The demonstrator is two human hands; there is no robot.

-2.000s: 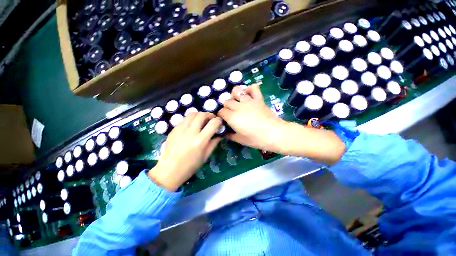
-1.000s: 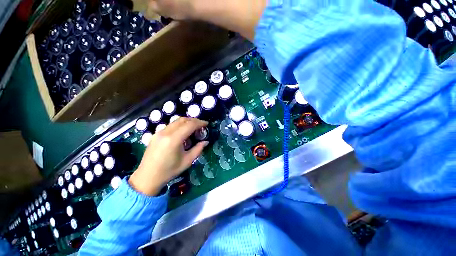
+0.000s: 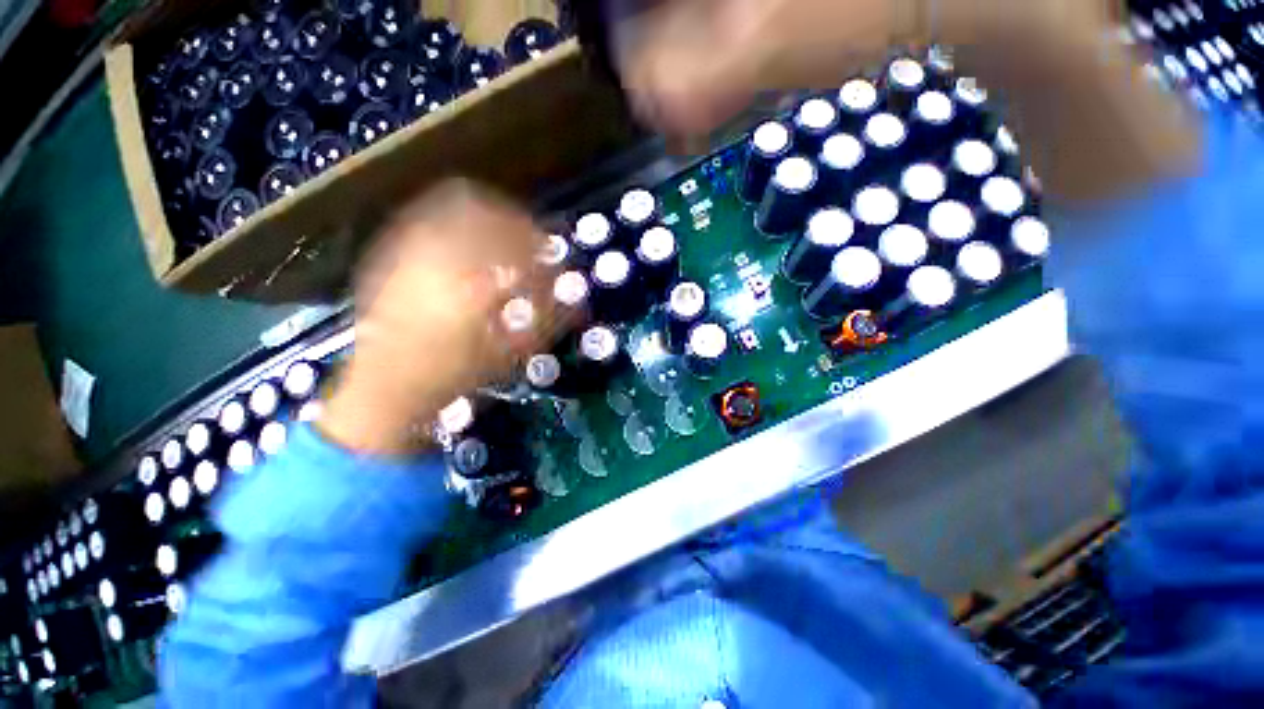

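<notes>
A green circuit board (image 3: 721, 256) lies in front of me with capacitors (image 3: 611, 267) standing in rows, pale round tops up. Pale footprints (image 3: 638, 435) show at its front, with no capacitors on them. My left hand (image 3: 451, 298) is blurred over the left part of the rows; its fingers are by the capacitor tops, and whether it holds one cannot be told. My right hand (image 3: 693, 69) is strongly blurred at the top, raised near the right end of the carton; its fingers and any thing in them cannot be made out.
An open carton (image 3: 347, 173) of loose dark capacitors stands behind the board. A silver rail (image 3: 721, 492) runs along the front edge. Orange-copper coils (image 3: 739, 405) sit near it. A dense capacitor block (image 3: 904, 247) stands at the right, and more rows (image 3: 222, 441) at the left.
My right hand has moved right from over the carton, and its sleeve uncovers the right capacitor block. My left hand has moved slightly up and blurs. More capacitor tops show in the middle.
</notes>
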